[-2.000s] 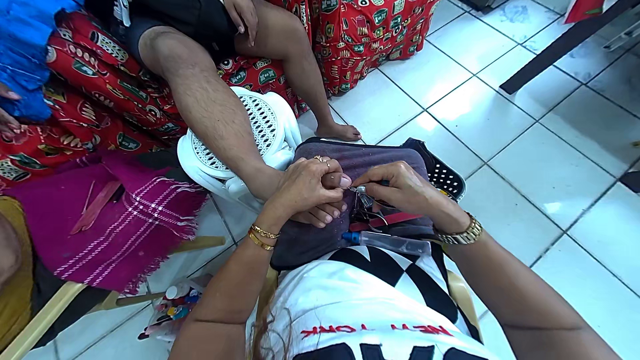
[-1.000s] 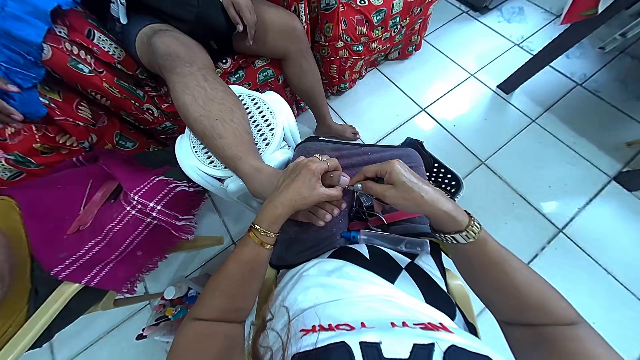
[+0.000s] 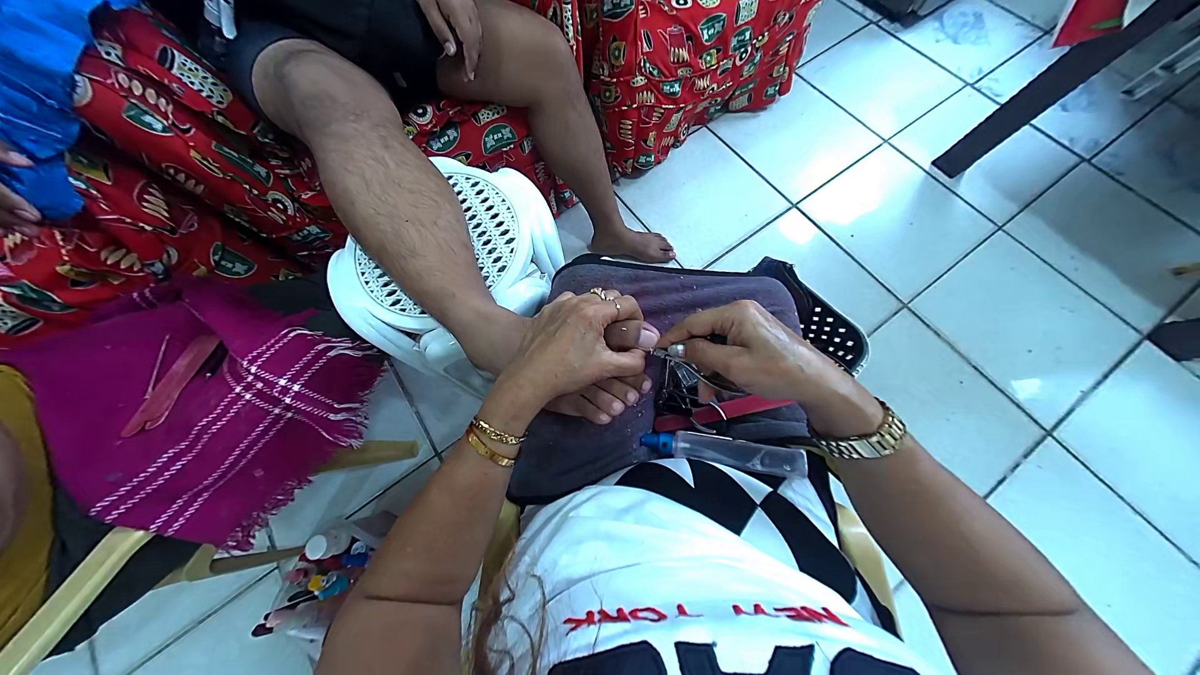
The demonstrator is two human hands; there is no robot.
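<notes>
My left hand (image 3: 574, 342) grips the big toe of another person's bare foot (image 3: 600, 398), which rests on a dark grey towel (image 3: 586, 459) over my lap. Close by on the right, my right hand (image 3: 741, 352) pinches a small metal tool (image 3: 667, 353) with its tip at the big toenail (image 3: 648, 337). The tool's exact kind cannot be made out. Under and beside my right hand lie several metal implements (image 3: 682, 384), a red strip-like item (image 3: 727, 412) and a clear plastic bottle with a blue tip (image 3: 741, 453).
The person's leg (image 3: 398, 187) extends over a white plastic stool (image 3: 487, 220). On the left, a magenta cloth (image 3: 216, 403) holds a red nail file (image 3: 173, 384). Small bottles (image 3: 328, 553) stand low at the left. A dark perforated basket (image 3: 834, 333) sits beyond my right hand.
</notes>
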